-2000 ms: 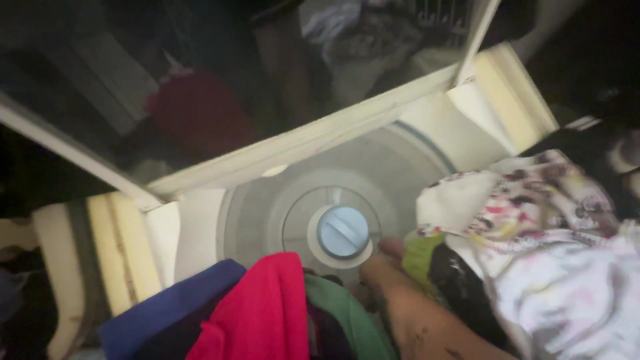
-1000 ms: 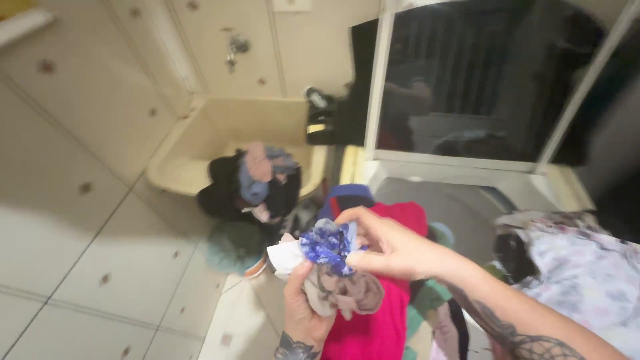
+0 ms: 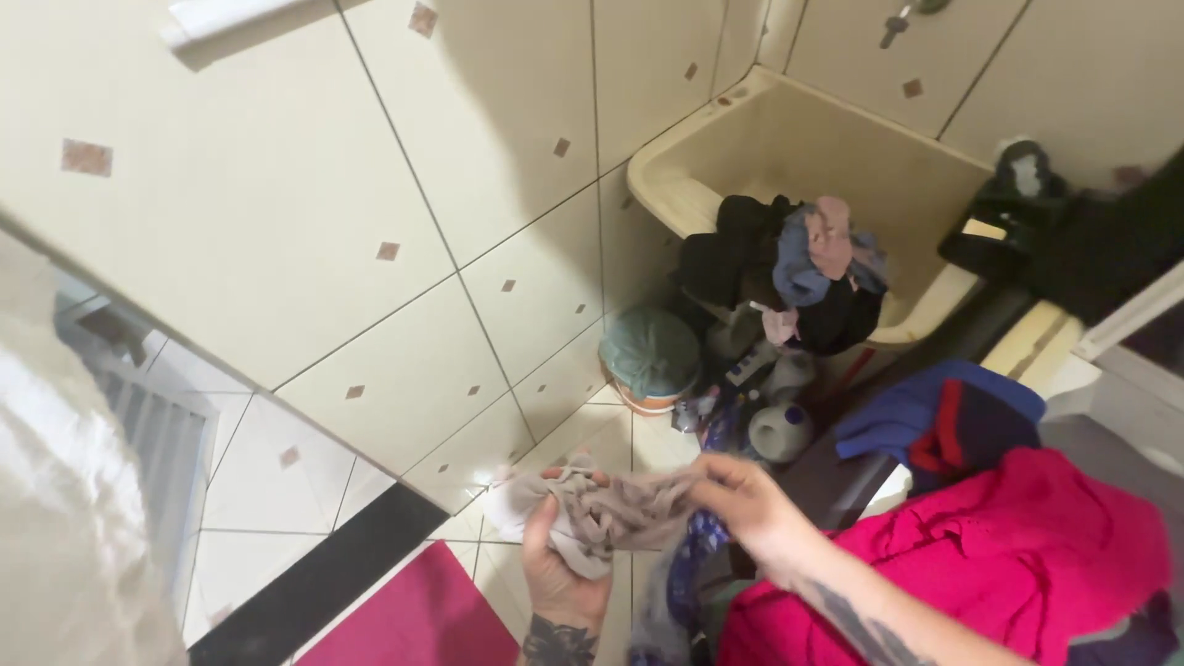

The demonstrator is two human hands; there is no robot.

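My left hand holds a bunched beige-grey cloth with a paler part at its left. The fingers of my right hand pinch the other end of this cloth, which stretches between both hands. Below the right hand a blue patterned cloth hangs; whether the fingers hold it too, I cannot tell. Close to my right forearm lies a bright pink garment, with a blue garment behind it. The washing machine is mostly out of view at the right.
A cream laundry sink has dark, blue and pink clothes heaped over its near edge. Beneath stand a bucket topped with green cloth and a whitish container. A pink mat lies by a black door sill.
The view has swung left, away from the machine. One second ago both hands held the beige and blue cloths bunched close together; now the hands are farther apart with the beige cloth drawn out.
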